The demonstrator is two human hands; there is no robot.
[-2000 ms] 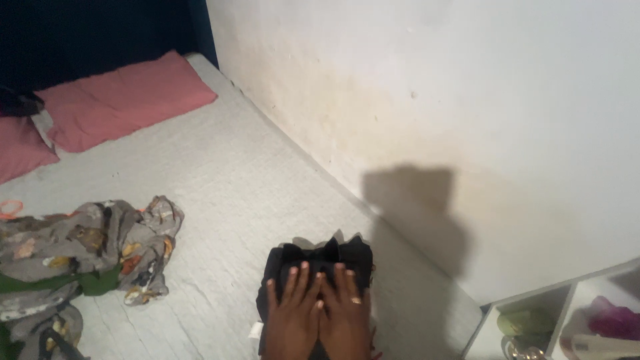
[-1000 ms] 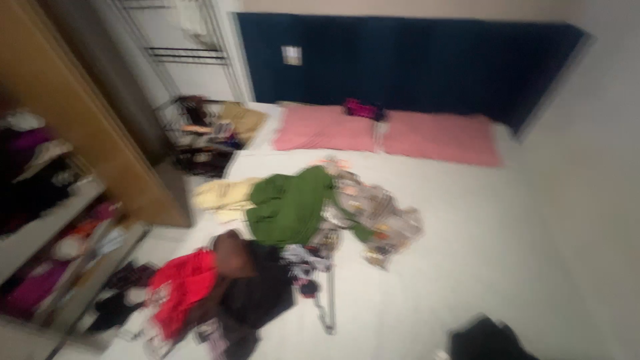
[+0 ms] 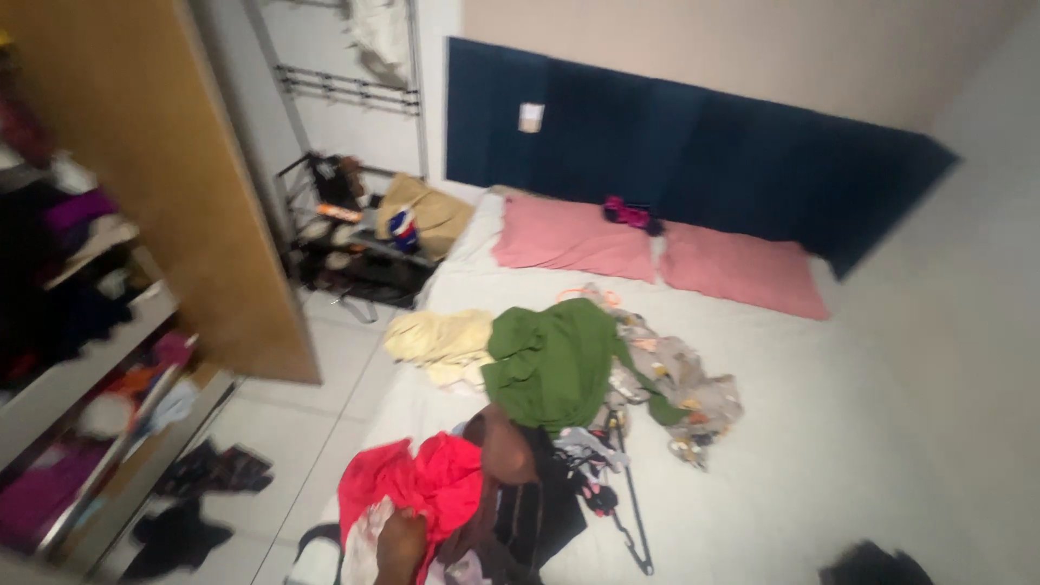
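My left hand (image 3: 402,538) reaches in at the lower left, its fingers curled against a red garment (image 3: 443,483) and a pale pink cloth (image 3: 367,540); blur hides whether it grips either. Beside these lie dark clothes (image 3: 548,504) with a brown cup-shaped piece (image 3: 505,445) on top. A black hanger (image 3: 632,520) rests to their right, near a small grey and black patterned item (image 3: 589,455). Farther back are a green garment (image 3: 556,361), a pale yellow cloth (image 3: 443,341) and a grey patterned garment (image 3: 707,398). At the bottom right edge a black cloth (image 3: 873,565) shows partly. My right hand is out of view.
Two pink pillows (image 3: 573,236) lie by the bed's dark blue headboard (image 3: 691,138). An open wooden wardrobe door (image 3: 175,187) and crowded shelves (image 3: 106,431) stand at left. Dark clothes (image 3: 183,532) lie on the tiled floor. A black metal rack (image 3: 349,88) stands behind.
The view has swung left from the wall to the whole bed. Both hands were on the black cloth two seconds ago; now my left hand is at the red garment and my right is out of view.
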